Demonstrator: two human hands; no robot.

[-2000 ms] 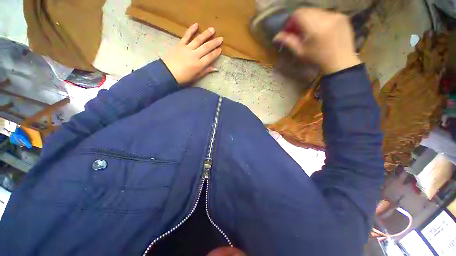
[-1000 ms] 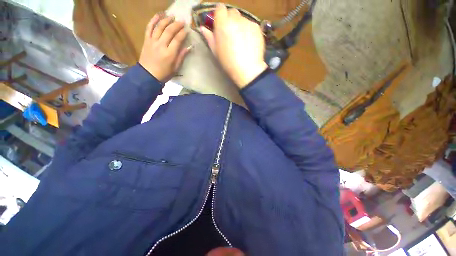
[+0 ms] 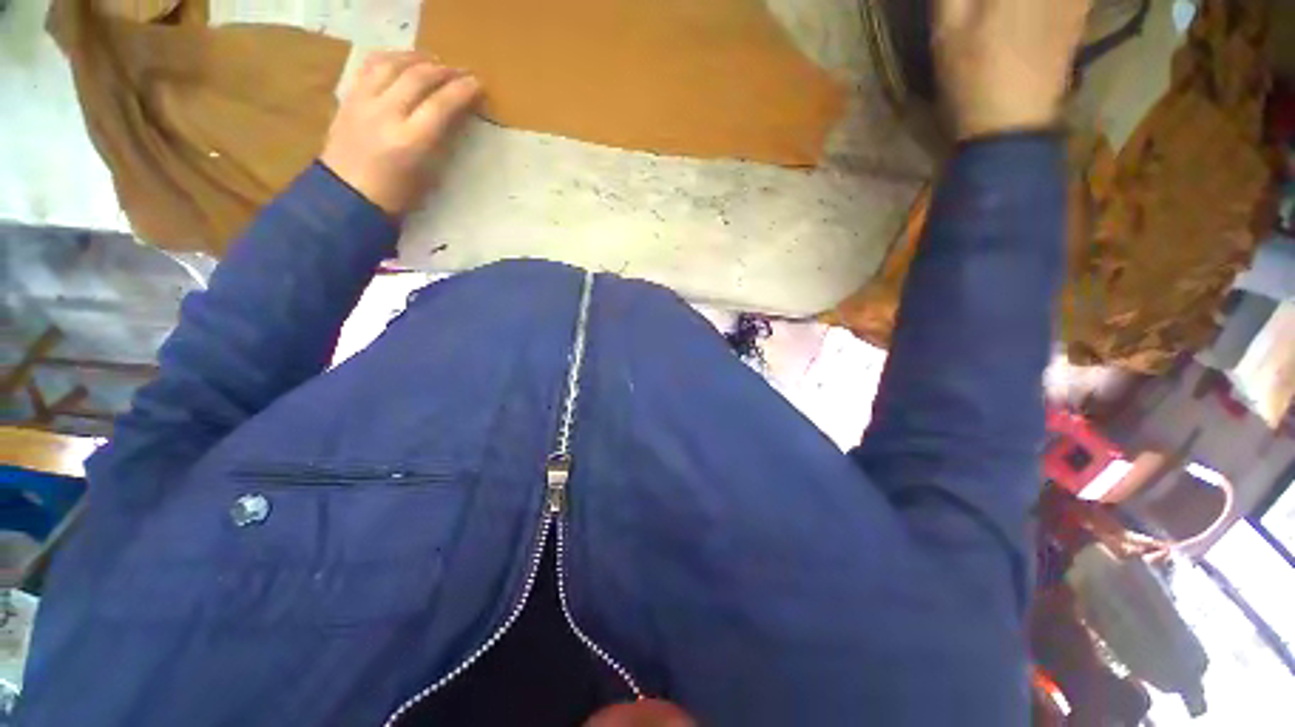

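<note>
A tan-brown leather panel (image 3: 639, 78) lies flat on the grey-beige speckled cover (image 3: 611, 213) at the top middle, cut off by the frame's top edge. My left hand (image 3: 405, 125) is at the panel's left end, fingers curled; whether it grips the edge cannot be told. My right hand (image 3: 1001, 64) is blurred and cut off by the top edge, right of the panel. It is closed around the iron, whose dark body (image 3: 902, 50) shows partly beside the hand. The iron's handle is hidden.
A smooth brown cut piece (image 3: 213, 128) lies at left. A crumpled brown leather heap (image 3: 1172, 242) lies at right, partly behind my right sleeve. A red plastic item (image 3: 1079, 452) and other goods are on the floor at lower right. Wooden frames stand at far left.
Since one second ago, my right hand has moved with the iron from near my left hand to the far right. The panel now lies flat between my hands. The view has also shifted.
</note>
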